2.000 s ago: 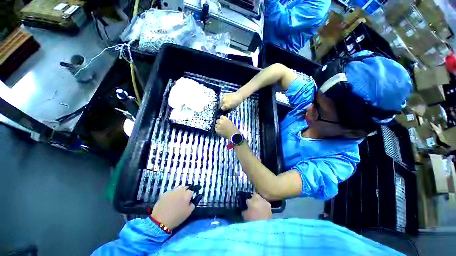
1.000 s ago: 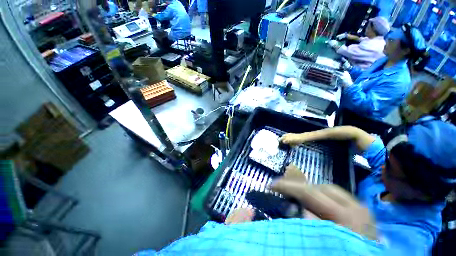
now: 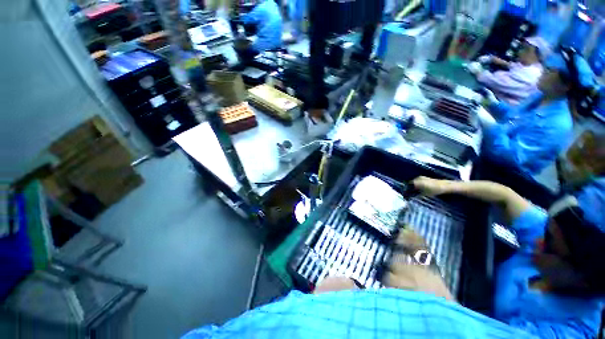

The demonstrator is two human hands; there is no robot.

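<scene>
A large black tote (image 3: 476, 255) in front of me holds parallel rows of narrow whitish strips (image 3: 345, 255). A smaller dark-edged tray with bright white contents (image 3: 378, 200) lies on the strips toward the back. Another person's two hands are at this smaller tray; the nearer arm wears a watch and is blurred. My left hand (image 3: 337, 285) shows only in part at the tote's near edge, blurred and cut off by my blue clothing; its fingers are unclear. My right hand cannot be seen.
The blue-clad person (image 3: 531, 265) stands close at the right. A metal-topped table (image 3: 255, 149) with an orange block (image 3: 237, 118) is ahead left. Clear plastic bags (image 3: 375, 136) lie behind the tote. Cardboard (image 3: 93, 165) and a metal-framed cart (image 3: 86, 265) stand left.
The view has swung left, then slightly farther, so the tote now sits right of centre. My hands, both visible at the tote's near edge earlier, are now mostly out of sight.
</scene>
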